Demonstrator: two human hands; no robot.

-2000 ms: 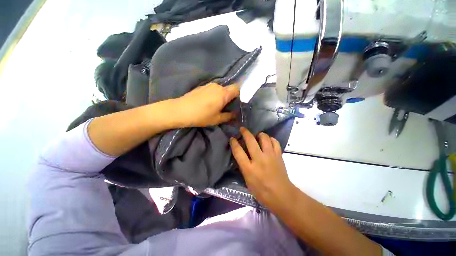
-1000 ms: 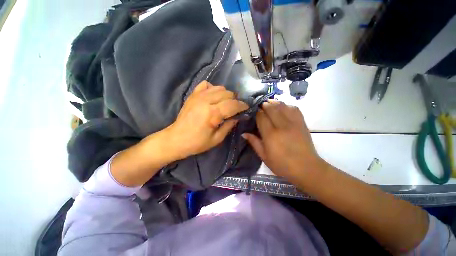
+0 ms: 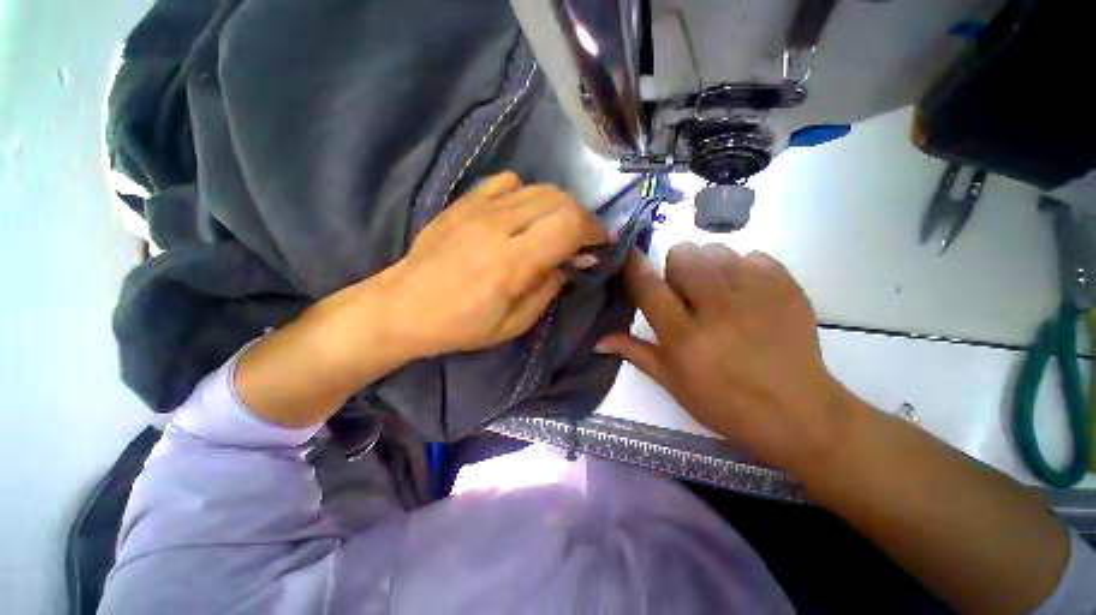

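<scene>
A dark grey garment (image 3: 325,132) with pale topstitching lies bunched over the table's left side. My left hand (image 3: 493,270) pinches a folded edge of it just left of the needle area. My right hand (image 3: 727,336) rests at the right side of the cloth, forefinger against the folded edge, thumb apart on the cloth. The folded edge (image 3: 637,222) runs up to the presser foot (image 3: 653,189) under the white machine head (image 3: 709,48). The fingertips partly hide the fold.
Silver snips (image 3: 953,210) lie under a dark box (image 3: 1022,90). Scissors with a green handle loop (image 3: 1049,396) lie at the far right. A measuring tape (image 3: 649,451) runs along the front edge. A round tension dial (image 3: 730,150) sits low on the head.
The garment's folded edge has come up to the presser foot, with both hands beside it. Since one second ago, my right hand has shifted slightly right, and the view has moved closer to the machine.
</scene>
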